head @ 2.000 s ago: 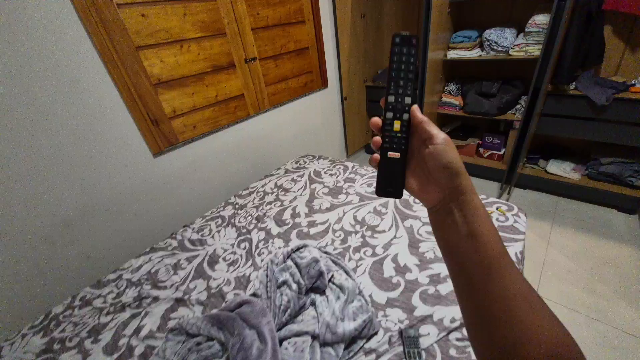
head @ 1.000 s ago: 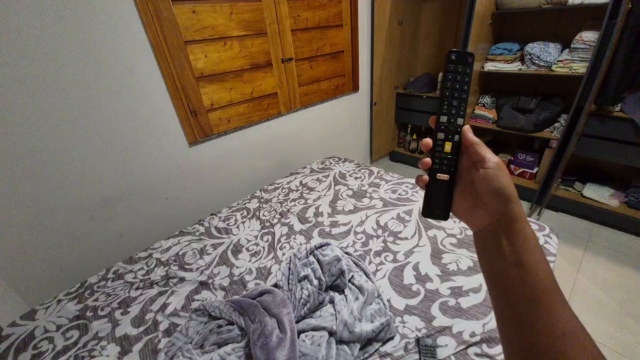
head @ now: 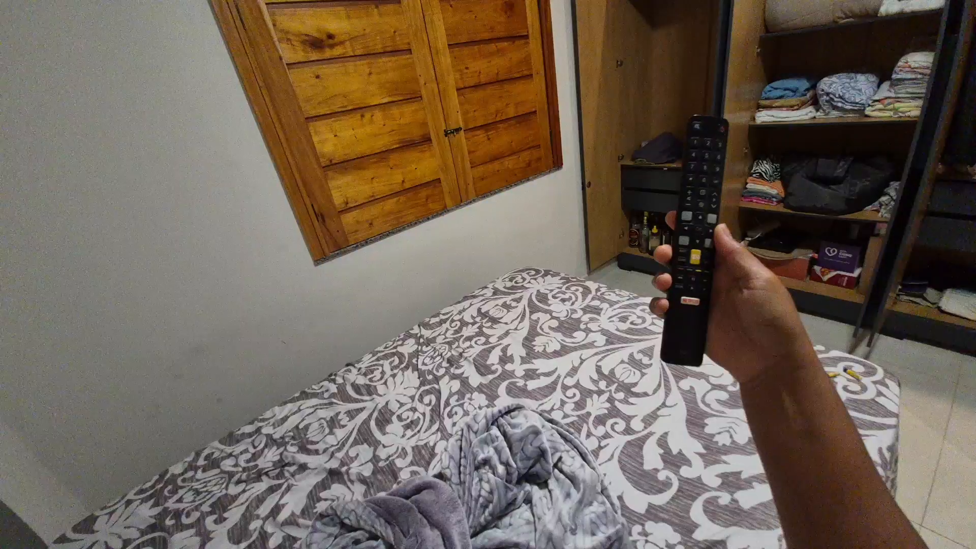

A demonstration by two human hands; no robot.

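Observation:
My right hand [head: 751,305] is raised at the right of the view, closed around a black remote control [head: 694,240]. The remote is upright, its button side facing me, with a yellow button near its middle and a small pale one lower down. My thumb lies along its right edge and my fingertips show at its left edge. Below and behind it is a bed with a grey and white patterned sheet [head: 381,412]. A crumpled grey blanket [head: 526,473] lies on the bed at the bottom of the view. My left hand is not in view.
Wooden window shutters [head: 412,99] are set in the pale wall left of centre. At the right stands an open wardrobe [head: 831,126] with folded cloths, a black bag [head: 837,183] and a purple box [head: 839,257] on its shelves. A small yellow item [head: 852,374] lies near the bed's far right corner.
The small dark keypad item seen earlier beside the blanket is out of view. My right hand still holds the remote upright.

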